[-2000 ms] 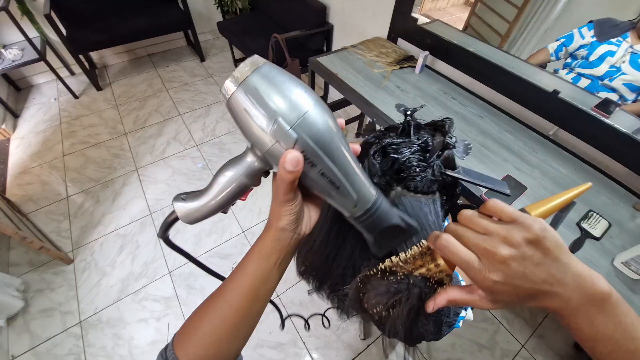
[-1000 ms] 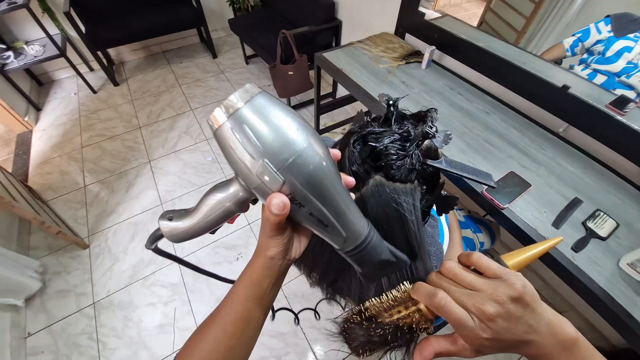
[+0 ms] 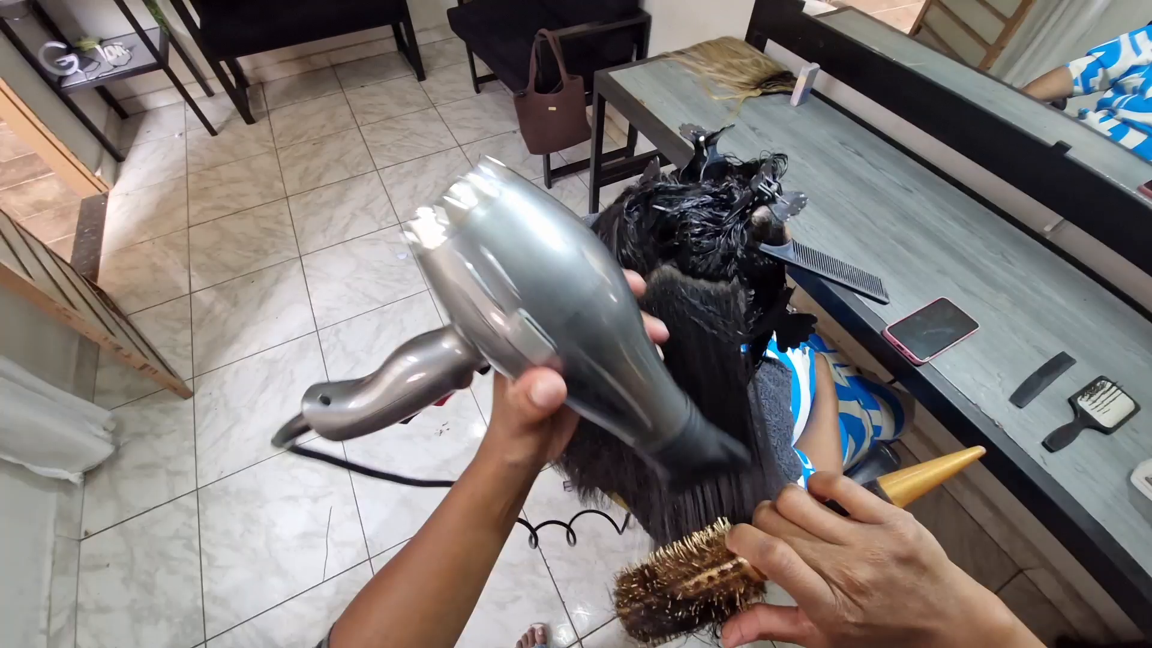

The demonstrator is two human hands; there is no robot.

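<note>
My left hand (image 3: 540, 405) grips a silver hair dryer (image 3: 549, 279) around its barrel; the handle points left and the black nozzle (image 3: 702, 450) lies against a seated person's long dark hair (image 3: 697, 360). My right hand (image 3: 864, 567) is closed on a round bristle brush (image 3: 688, 580) with a gold-tipped handle (image 3: 931, 477). The bristles are at the lower ends of the straight hair, below the nozzle. On top of the head, damp-looking hair (image 3: 702, 216) is held up by black clips (image 3: 706, 148). A black comb (image 3: 832, 270) sticks out from the clipped hair.
At the right, a grey counter (image 3: 909, 225) carries a phone (image 3: 931, 330), a small black comb (image 3: 1042, 379), a paddle brush (image 3: 1093, 409) and a blond hairpiece (image 3: 733, 67). The dryer's black cord (image 3: 387, 477) hangs over the tiled floor. A brown handbag (image 3: 552, 108) is by a black chair.
My right hand and the round brush have moved down along the hair, from beside the nozzle to the lower ends. My left hand still holds the dryer.
</note>
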